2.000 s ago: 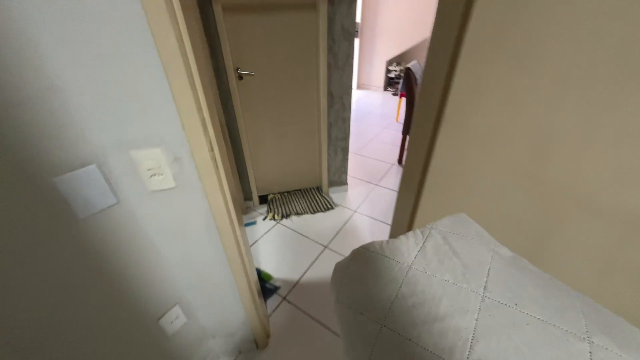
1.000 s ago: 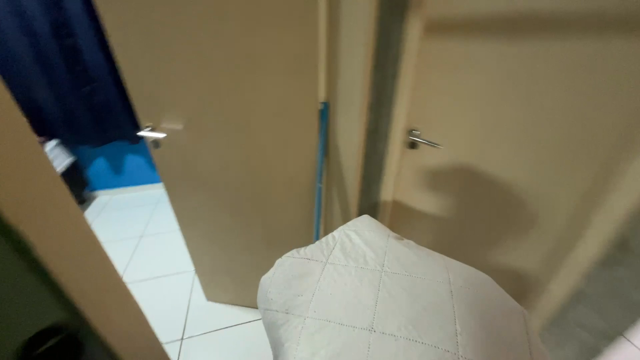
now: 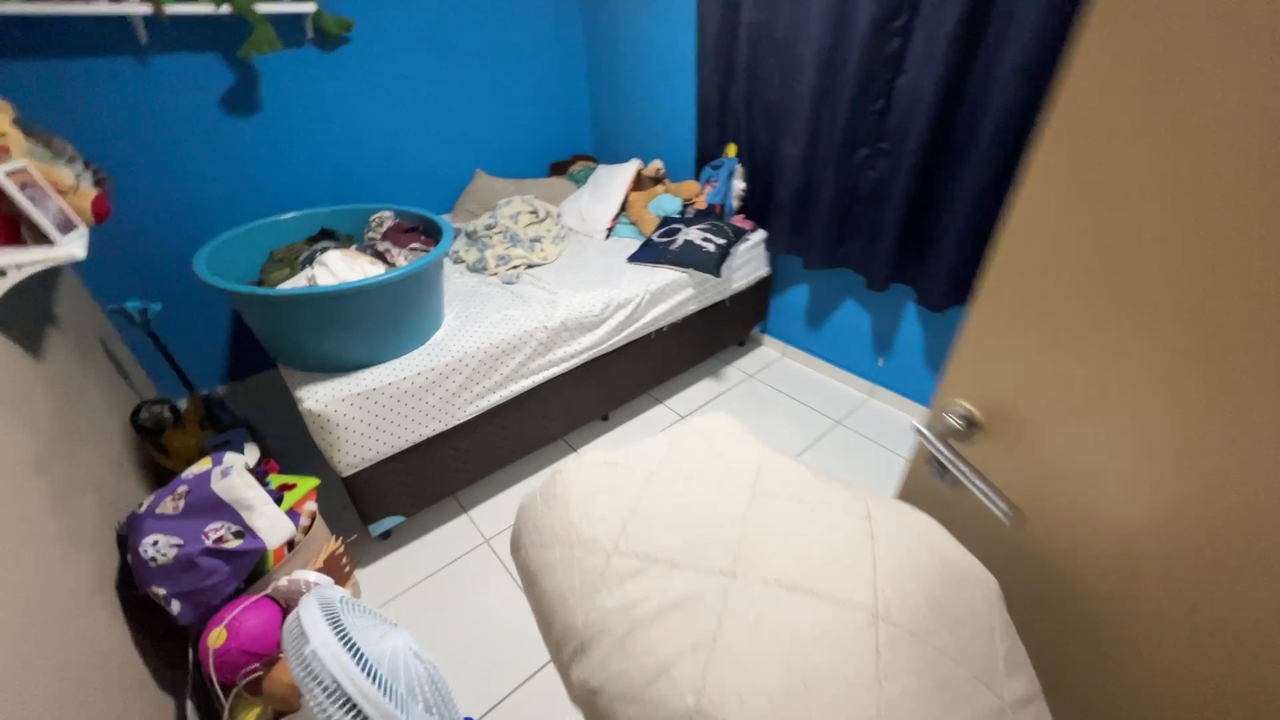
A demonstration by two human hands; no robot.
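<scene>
A bulky quilted bedspread, cream in colour, fills the lower middle of the head view, close to the camera. Neither of my hands shows; whatever supports the bundle is hidden. Beyond it stands a bed with a white dotted sheet and a dark base. On its near left end rests a large blue plastic tub with clothes in it. A crumpled patterned cloth, a beige pillow, a dark blue cushion and several soft toys lie toward the far end.
On the right, a beige door with a metal lever handle stands ajar. At lower left are a white fan, a purple patterned bag and a pink ball. White floor tiles show between these and the bed.
The view has swung from a hallway with doors to a blue-walled room with a bed. The quilted bundle stays in front of the camera throughout.
</scene>
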